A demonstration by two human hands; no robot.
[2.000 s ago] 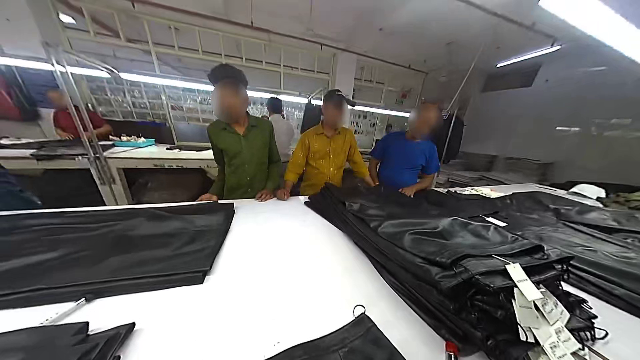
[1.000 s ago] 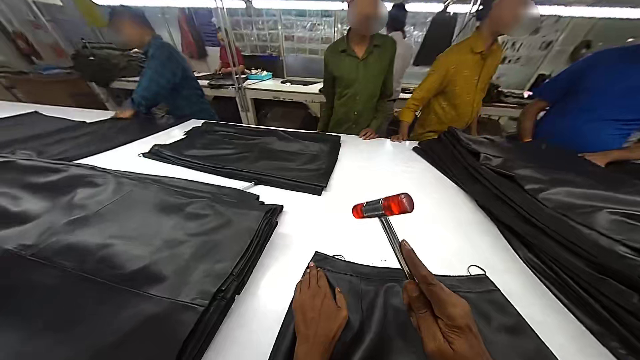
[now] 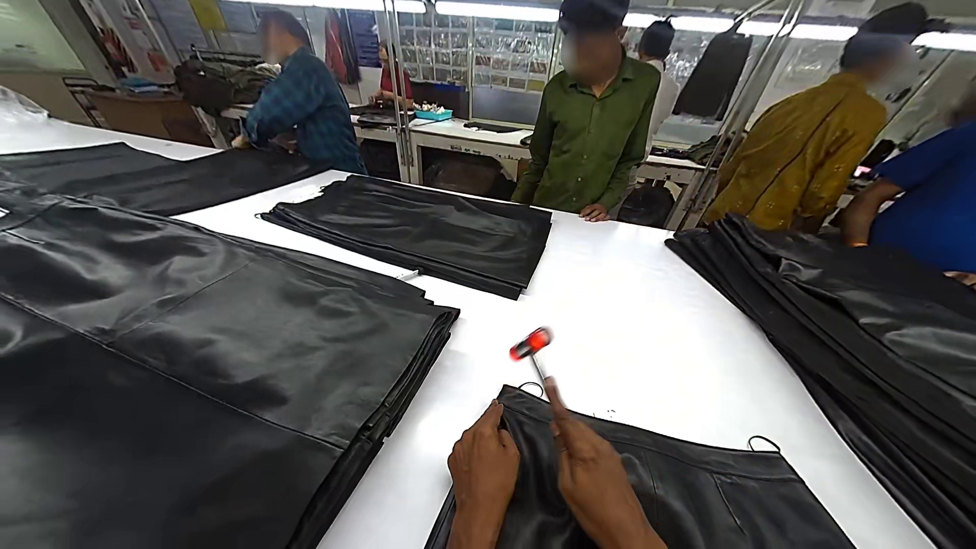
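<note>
My right hand (image 3: 591,465) grips the handle of a small hammer (image 3: 531,344) with red ends on its head. The hammer head is blurred and shows above the white table, just past the waistband of a black leather-like garment (image 3: 679,488). My left hand (image 3: 486,457) rests on that garment's upper left corner, with its fingers at the waistband. Thin black loops stick out from the waistband near both corners. The garment lies flat in front of me, and its lower part is out of view.
Large stacks of black garments lie at the left (image 3: 229,328), the far middle (image 3: 427,232) and the right (image 3: 862,343) of the white table (image 3: 625,305). A small white tool (image 3: 409,274) lies between two stacks. Several people stand beyond the table, one resting a hand on its edge.
The hammer has come nearer the garment's left corner, beside my left hand; a second ago it was further right. The people in yellow and blue have turned away. The view has swung left since the earliest frame.
</note>
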